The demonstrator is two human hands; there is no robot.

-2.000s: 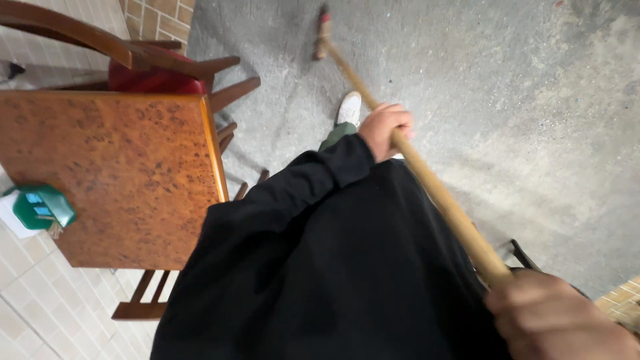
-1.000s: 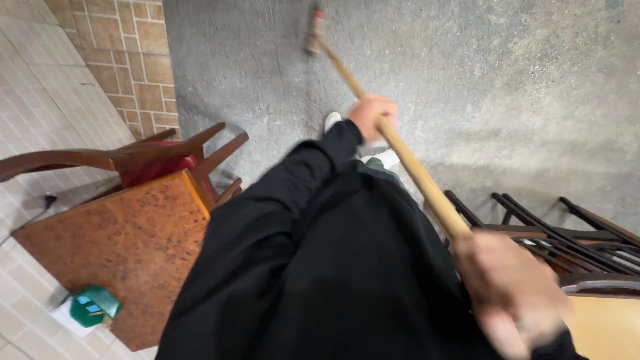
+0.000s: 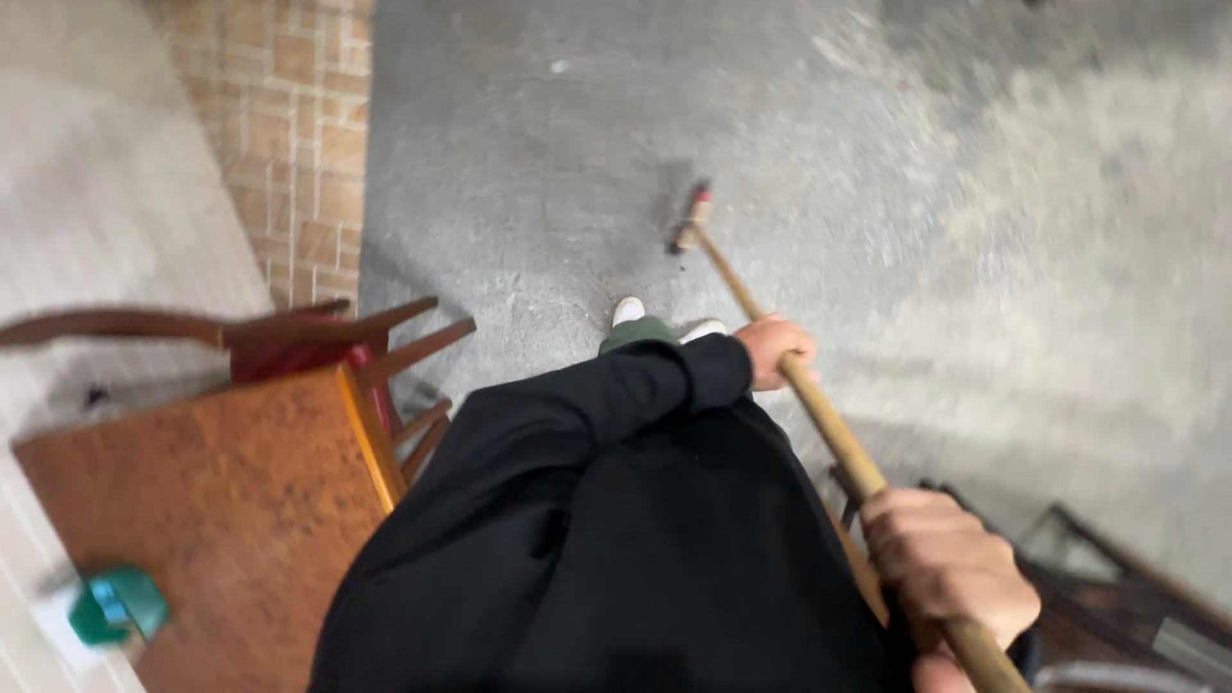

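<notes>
A push broom with a long wooden handle (image 3: 833,423) slants from the lower right up to its head. Its broom head (image 3: 693,219), pale wood with a red end, rests on or just above the grey concrete floor ahead of my white shoes. My left hand (image 3: 776,352) is wrapped around the middle of the handle, its arm in a black sleeve crossing my body. Nearer the camera, at the lower right, my right hand (image 3: 948,568) grips the upper part of the same handle. The handle's end runs out of the frame.
A wooden table (image 3: 221,491) stands at the left, with a green container (image 3: 120,606) near its edge. Beside it is a wooden chair with a red seat (image 3: 298,346). Brown wall tiles (image 3: 308,144) border the floor. Dark chair legs (image 3: 1107,549) stand at the lower right.
The broom head has come closer to my feet. Both hands have stayed around the handle. The view has shifted.
</notes>
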